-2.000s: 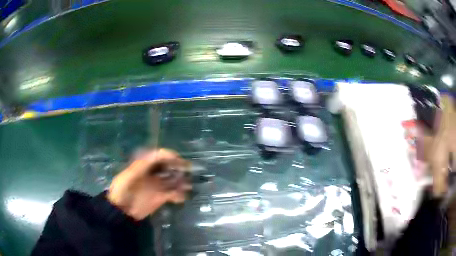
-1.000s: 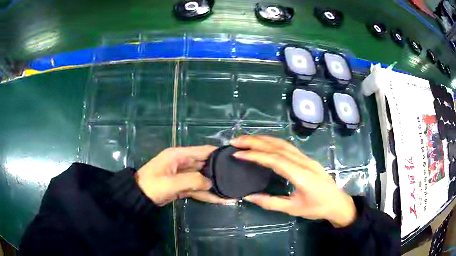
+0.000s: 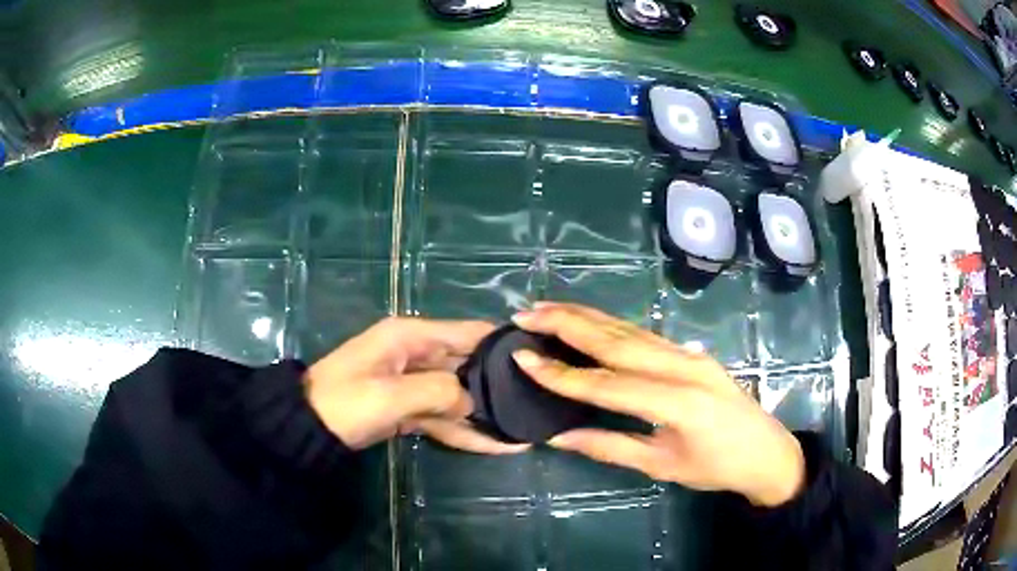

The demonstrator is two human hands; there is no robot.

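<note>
A matte black rounded piece [image 3: 522, 393], with a second black edge showing at its left side, is held between both hands above the clear blister tray [image 3: 480, 214]. My left hand [image 3: 390, 385] grips it from the left, fingers and thumb at its edge. My right hand [image 3: 669, 413] holds it from the right, fingertips on its top face and thumb at the lower edge. The fingers hide part of it. Several grey-faced units [image 3: 699, 221] with black rims and a centre ring sit in the tray's upper right pockets.
A green conveyor belt [image 3: 279, 34] with a blue edge [image 3: 167, 115] carries black housings [image 3: 765, 25] beyond the tray. Newspaper sheets [image 3: 931, 335] are stacked at the right with black parts along the side. A white glue bottle [image 3: 850, 170] lies at the stack's top corner.
The view has shifted slightly since one second ago. Both hands still hold the black piece, and my right fingertips sit further onto its face. Two seconds ago my blurred left hand was over the tray.
</note>
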